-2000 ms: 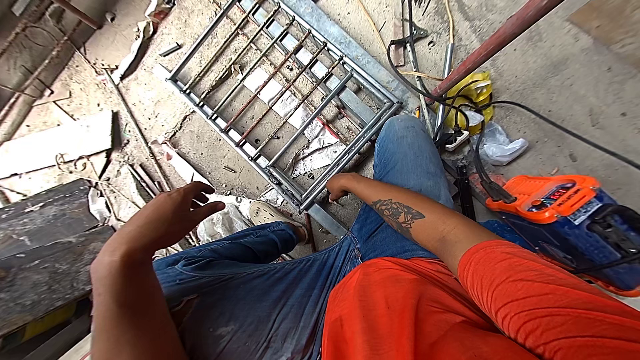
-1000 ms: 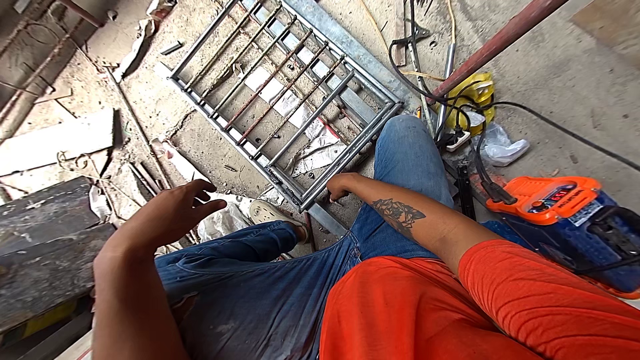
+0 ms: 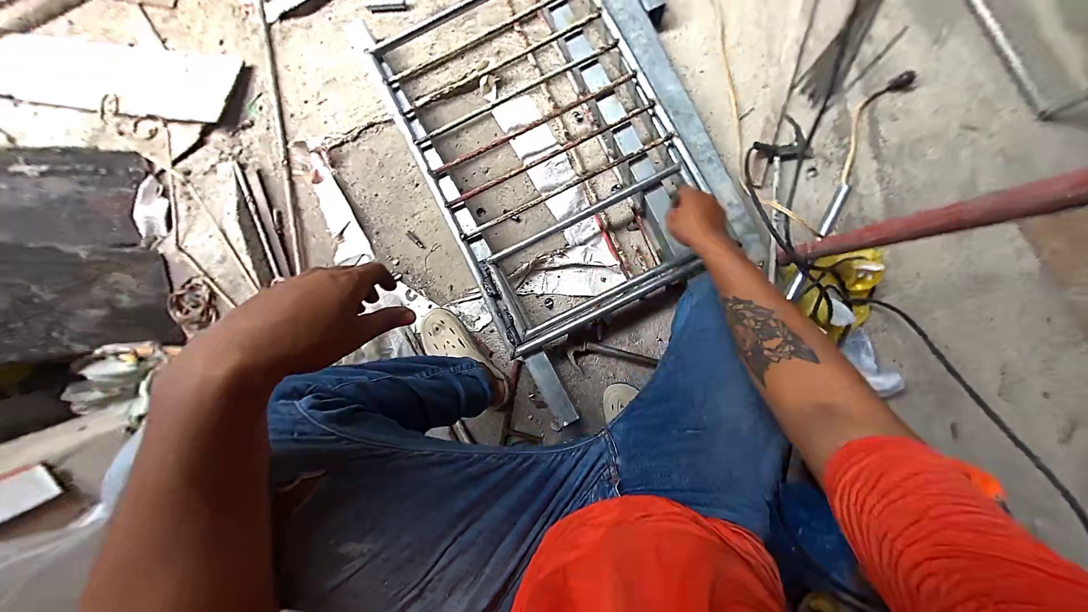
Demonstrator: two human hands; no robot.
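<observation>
A welded metal frame (image 3: 450,208) with several crossbars, some plain and some rusty or twisted, lies in front of my knees, over flat metal strips (image 3: 650,76). On the frame's right side, near the end closest to me, my right hand (image 3: 699,219) is closed around the tubing; its fingertips are partly hidden. My left hand (image 3: 340,308) hovers left of the frame's near corner, fingers bent and apart, holding nothing. A hammer (image 3: 616,351) lies on the floor beneath the frame's near end, partly hidden.
A red pole (image 3: 952,217) slants in from the right. Black cables (image 3: 960,382), a clamp (image 3: 782,151) and a yellow bag (image 3: 854,276) lie right of the frame. Rods (image 3: 276,127), wire and boards (image 3: 127,76) litter the left. A blue machine (image 3: 812,535) stands at lower right.
My right hand has moved from the frame's near corner up along its right side. My left hand stays raised and empty. The view has shifted.
</observation>
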